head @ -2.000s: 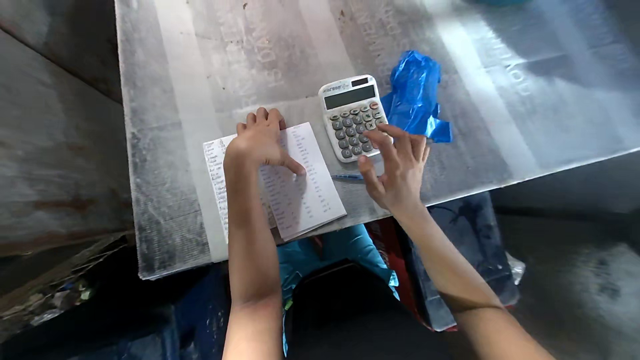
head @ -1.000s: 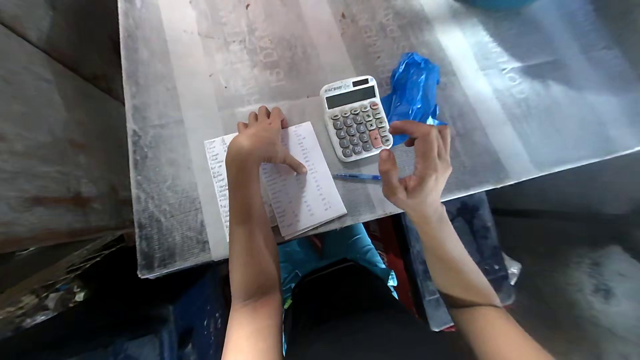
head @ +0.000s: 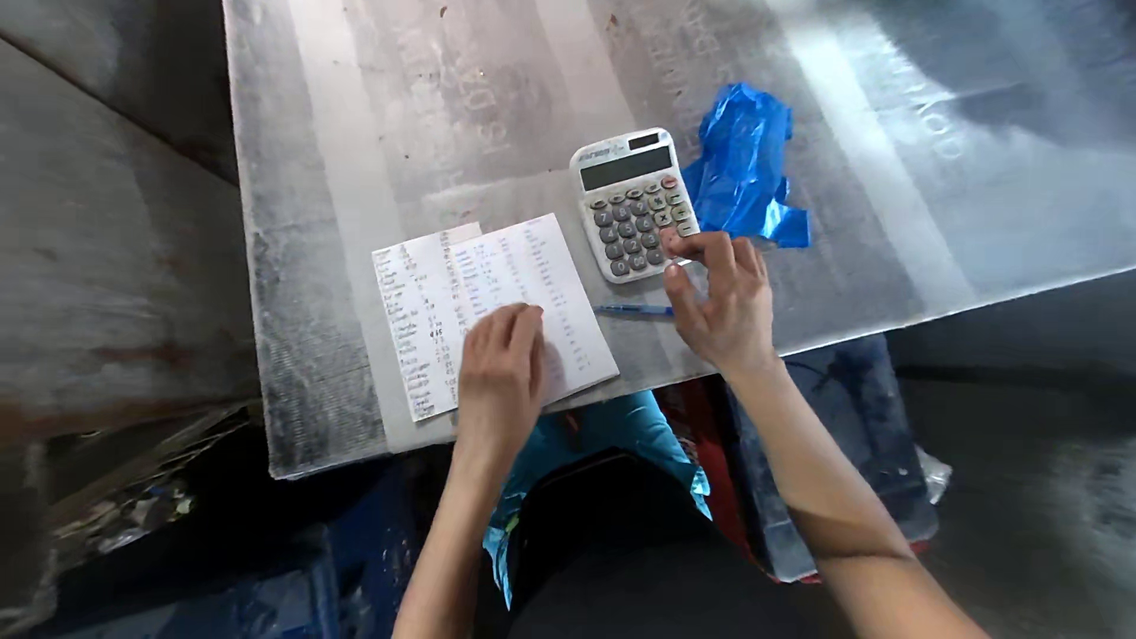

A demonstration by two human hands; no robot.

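Note:
Handwritten paper sheets [head: 524,257] lie overlapping near the front edge of the table. My left hand [head: 501,355] rests on their lower part with fingers bent; whether it pinches a sheet cannot be told. To the right of the sheets lies a white and grey desk calculator [head: 628,204], its display facing up. My right hand [head: 728,297] is at the calculator's lower right corner, index finger over the keys and thumb apart from it, holding nothing. A blue pen [head: 635,310] lies below the calculator, its right end close to my right thumb.
A crumpled blue plastic bag [head: 741,169] lies against the calculator's right side. The table [head: 426,106] bears a grey plastic cover with faded lettering. Beyond its front edge are my legs and a dark blue container [head: 843,417]; loose scraps lie at the lower left.
My left hand has moved down the sheets, from their upper part to their lower part. My right hand was over the keys, then moved right off them, and now has a finger back at the keys.

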